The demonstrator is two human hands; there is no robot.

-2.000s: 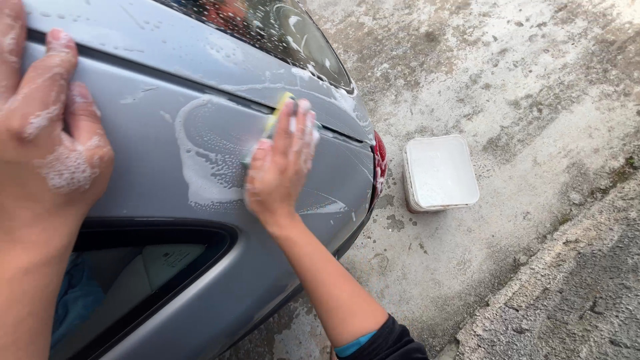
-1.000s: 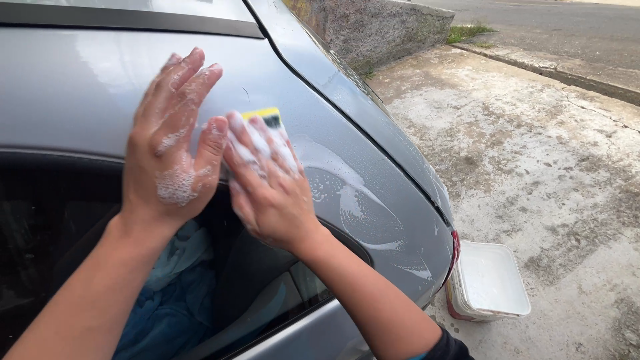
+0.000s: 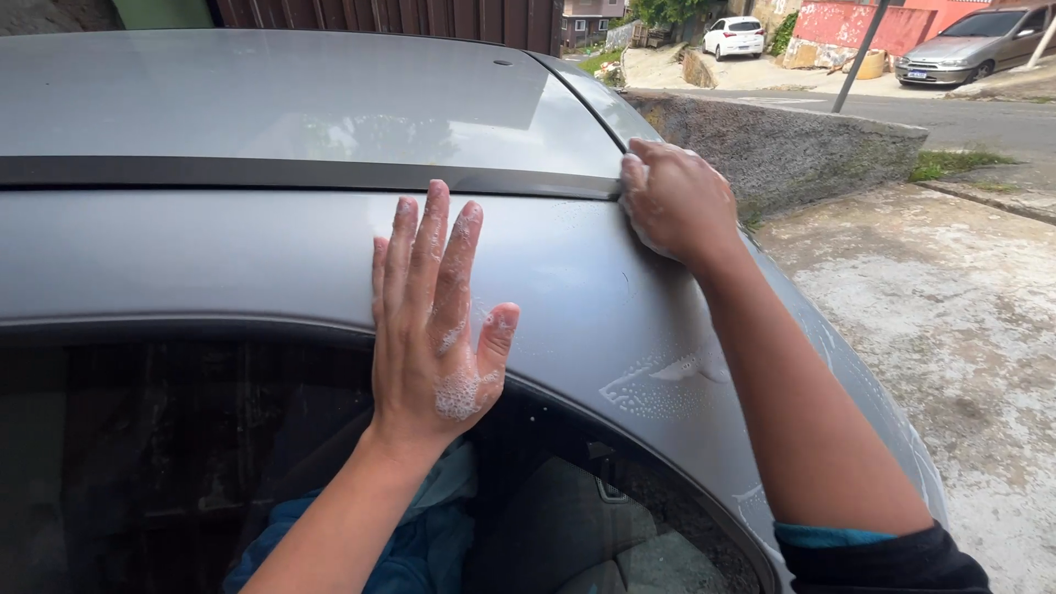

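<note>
My left hand (image 3: 433, 322) lies flat with spread fingers against the silver car's side panel (image 3: 223, 247), just above the side window (image 3: 206, 445). It holds nothing, and foam clings to its fingers and thumb base. At the rear corner of the roof (image 3: 289, 99), my right hand (image 3: 681, 198) is bent over the end of the dark roof trim strip (image 3: 313, 175), with suds on its knuckles. Whatever may be under its fingers is hidden. A patch of suds (image 3: 668, 384) marks the panel below that hand.
Behind the car runs a low concrete wall (image 3: 808, 157), with rough concrete ground (image 3: 891, 305) beside it. A leaning pole (image 3: 862, 58), a parked white car (image 3: 733, 37) and a parked grey car (image 3: 973, 45) stand farther off. A brown corrugated metal gate (image 3: 396, 18) is beyond the roof.
The view has swung up towards the roof and street. My right hand has moved away from my left hand, up to the roof's rear corner. The yellow-edged sponge seen under it before is out of sight.
</note>
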